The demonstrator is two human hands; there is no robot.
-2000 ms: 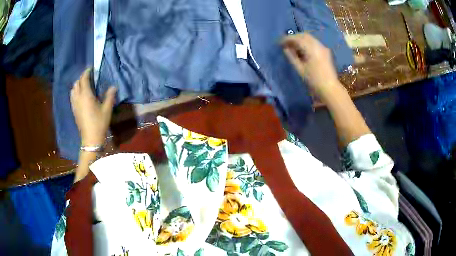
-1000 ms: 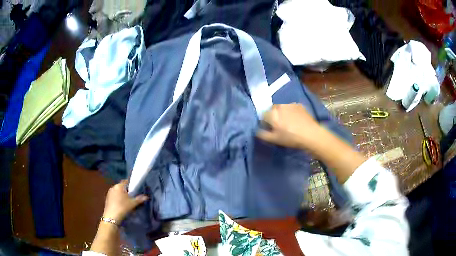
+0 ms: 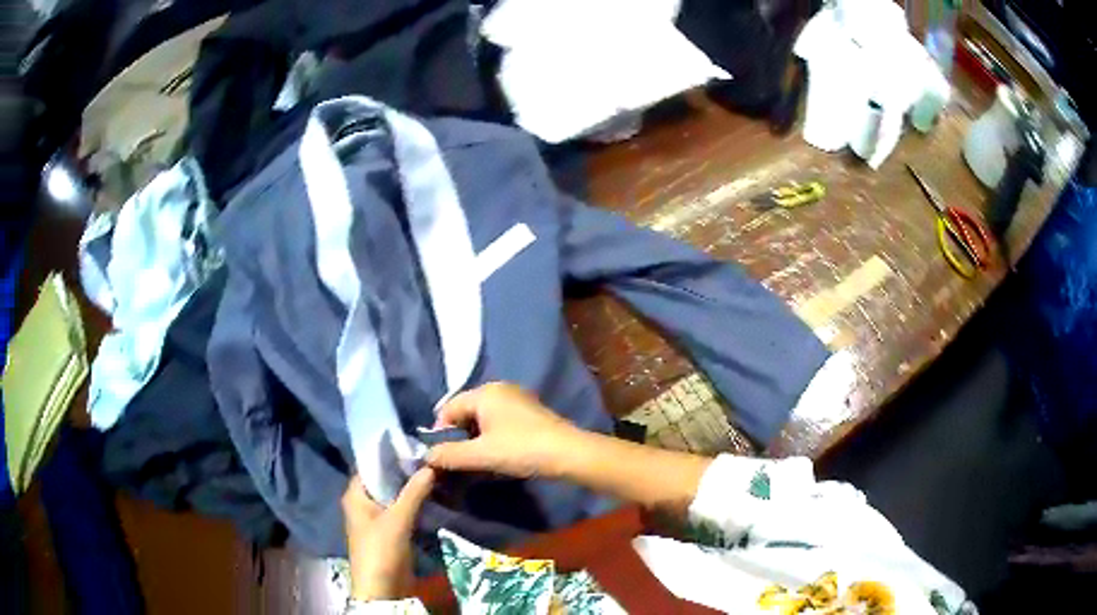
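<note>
A grey-blue suit jacket (image 3: 541, 324) lies front up on the brown table, collar away from me, with a pale blue lapel band (image 3: 439, 222) and a pale chest strip (image 3: 505, 252). Its sleeve on the right stretches out towards the table edge. My left hand (image 3: 383, 529) pinches the lower end of the pale band at the jacket front. My right hand (image 3: 499, 433) grips the other front edge close beside it, the fingertips of both hands nearly meeting. The jacket's hem is partly hidden by my hands and arm.
Yellow snips (image 3: 794, 195) and red-and-yellow-handled scissors (image 3: 962, 240) lie at the right. White garments (image 3: 589, 60) and a white bundle (image 3: 869, 78) are at the back. Folded green cloth (image 3: 46, 390), pale blue cloth (image 3: 150, 288) and dark garments lie at the left. Tape (image 3: 848, 294) marks the table.
The jacket's front edges have come closer together. My right hand has moved down and left beside my left hand. The view has shifted right, and the jacket's right sleeve now shows stretched out.
</note>
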